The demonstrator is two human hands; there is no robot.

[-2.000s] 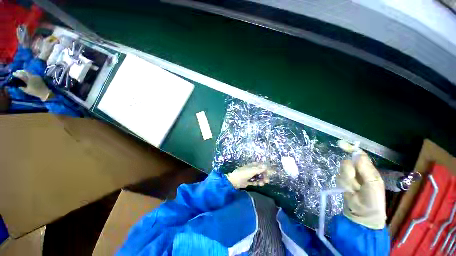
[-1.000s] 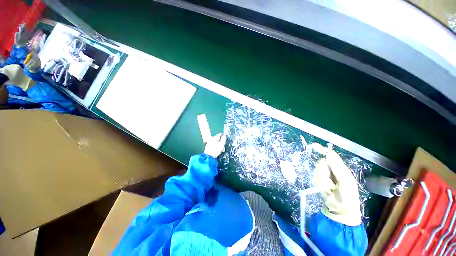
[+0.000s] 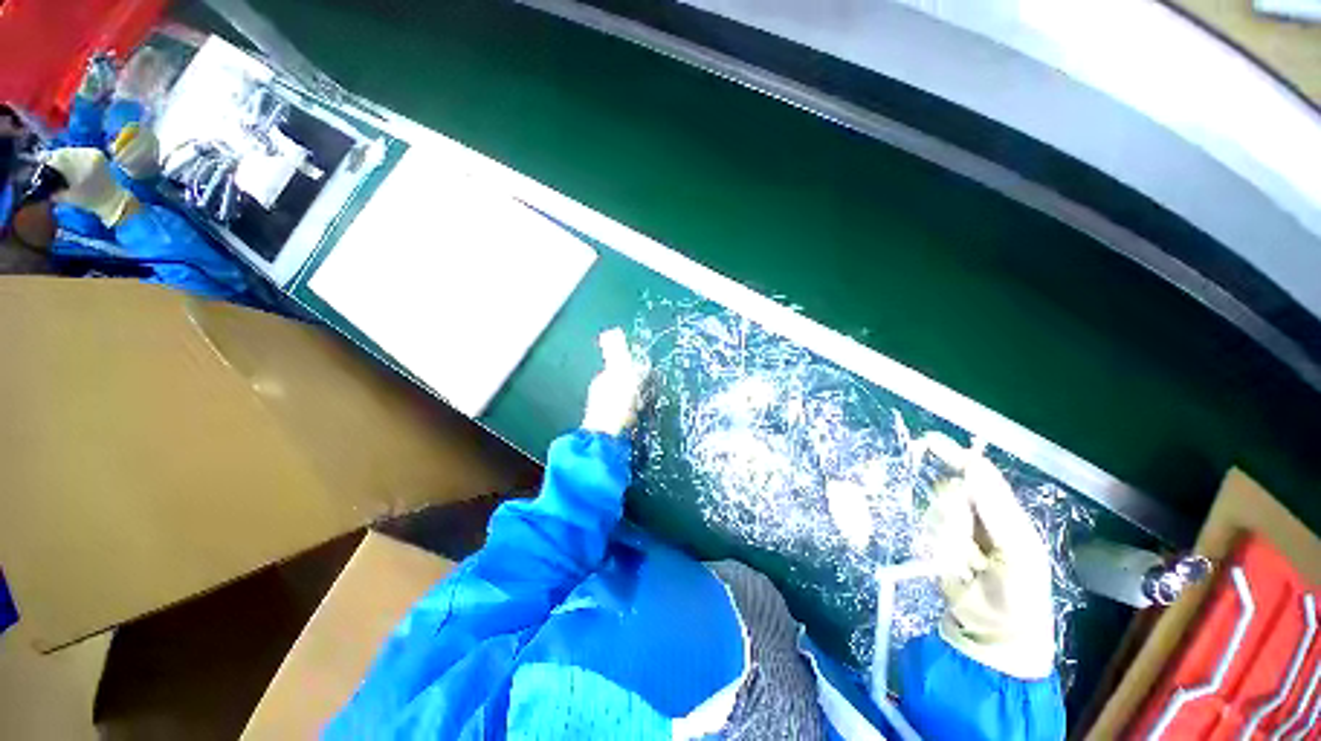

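My right hand, in a cream glove, is closed around a white bent tube at the right of the bench. The tube's lower part runs down beside my blue sleeve. My left hand, also gloved, is on a small pale label card and covers most of it. Only the card's upper end shows; whether my fingers grip it is not clear. Crinkled clear plastic film lies between my hands, with a small white piece on it.
A white foam pad lies left on the green bench. The green belt runs behind. A metal-topped bottle and red tray with bent tubes are at right. Cardboard cartons stand at lower left. Another worker's gloved hands show at upper left.
My left hand has moved from the film's near edge to the card, then farther up over it. My right hand, with the tube, has come lower and slightly left, over the film.
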